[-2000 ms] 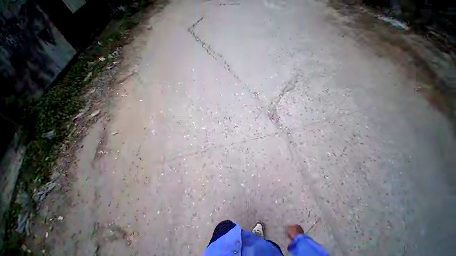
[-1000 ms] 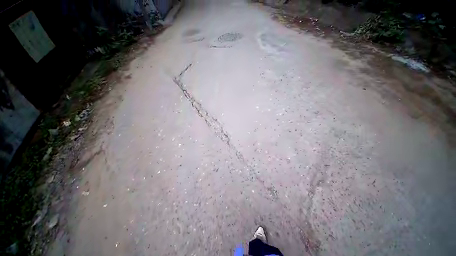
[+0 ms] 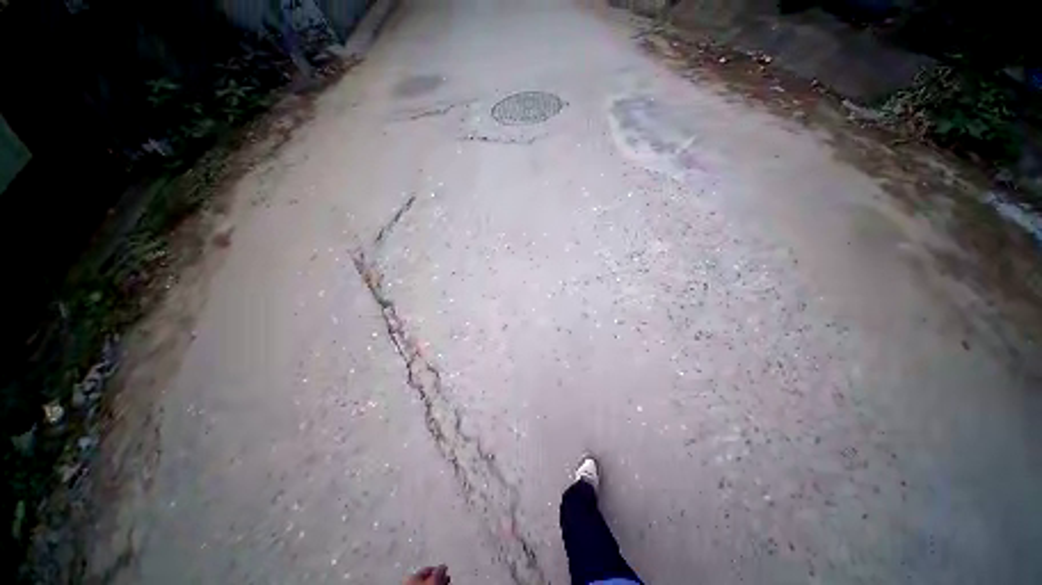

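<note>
A pale concrete road [image 3: 731,343] fills the view in front of me. A long jagged crack [image 3: 425,389] runs down it, left of my leg. My left hand [image 3: 429,575] shows small at the bottom edge, cut off by it; only part of the fingers shows, and I cannot tell if they are open or closed. No held object is visible there. My right hand is out of the picture. One dark trouser leg [image 3: 592,531] with a whitish shoe [image 3: 587,470] is stretched forward on the road.
A round patterned manhole cover [image 3: 529,107] lies flush in the road ahead, with a pale-edged patch [image 3: 649,128] to its right. Weeds and litter line the dark left edge. Leaves, a low bank and green plants [image 3: 971,105] edge the right side.
The view has moved forward along the road; the crack and manhole cover are nearer. My right hand, seen two seconds ago, has left the picture. My left hand has come in at the bottom.
</note>
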